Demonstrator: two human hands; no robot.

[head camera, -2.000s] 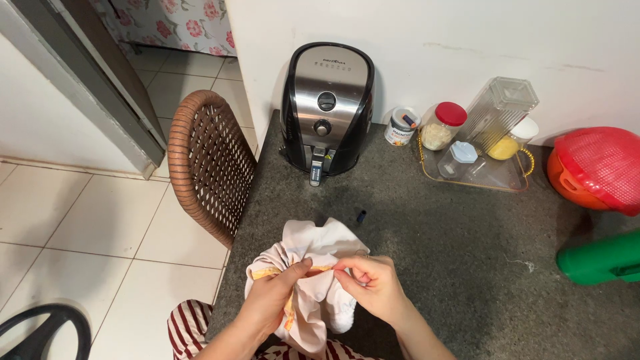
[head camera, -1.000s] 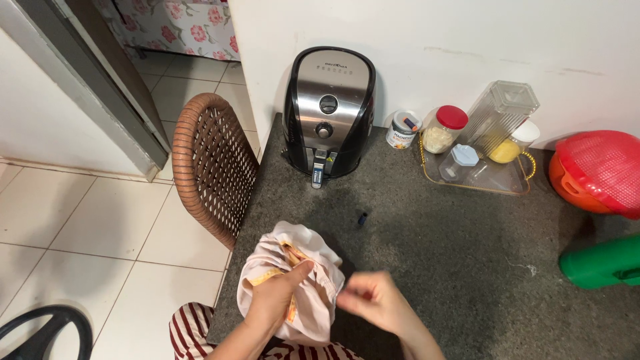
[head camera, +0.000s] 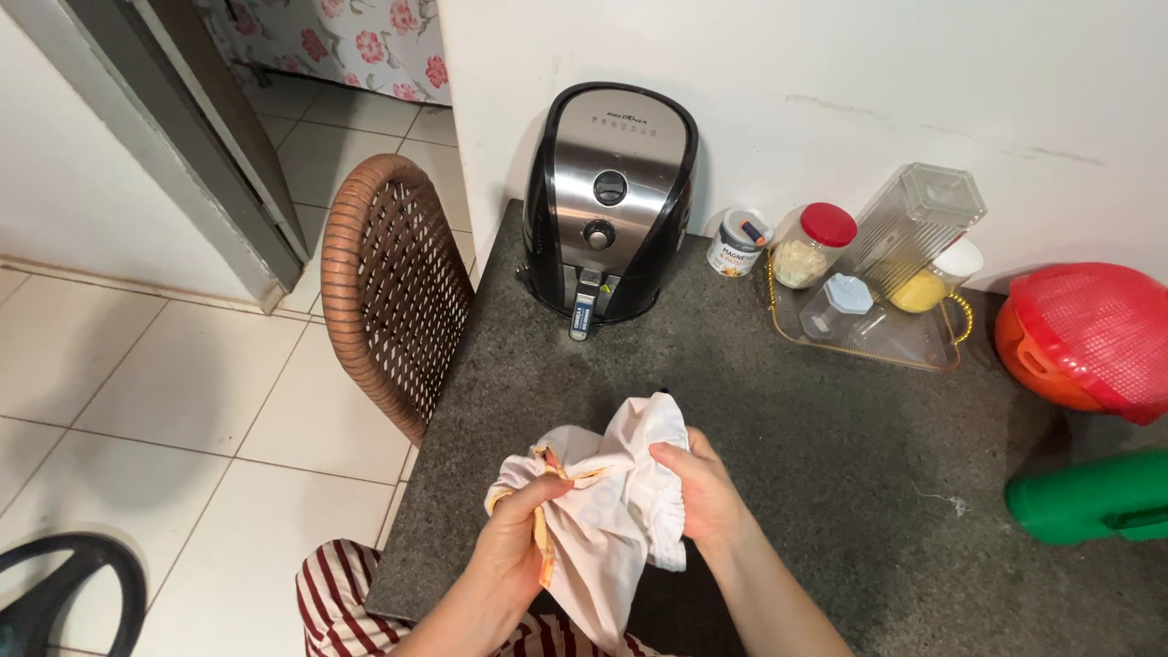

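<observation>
A pale pink-white cloth (head camera: 610,511) with yellow-orange edging hangs gathered between my two hands, over the near edge of the dark stone countertop (head camera: 821,438). My left hand (head camera: 522,529) grips it near the orange trim, thumb on top. My right hand (head camera: 698,488) pinches its right side, by a ruffled white edge. Part of the fabric droops down toward my lap, where striped trousers (head camera: 333,593) show. The fingers under the cloth are hidden. A small dark object just behind the cloth is mostly covered.
An air fryer (head camera: 598,205) stands at the back, left of a supplement tub (head camera: 739,242). A clear tray (head camera: 867,356) holds jars and a ribbed container. At right are a red-covered orange bowl (head camera: 1049,365) and a green bottle (head camera: 1095,497). A wicker chair (head camera: 392,292) touches the left side.
My right hand, off the cloth and blurred one second ago, now holds its right side. The cloth, bunched before, is spread between both hands.
</observation>
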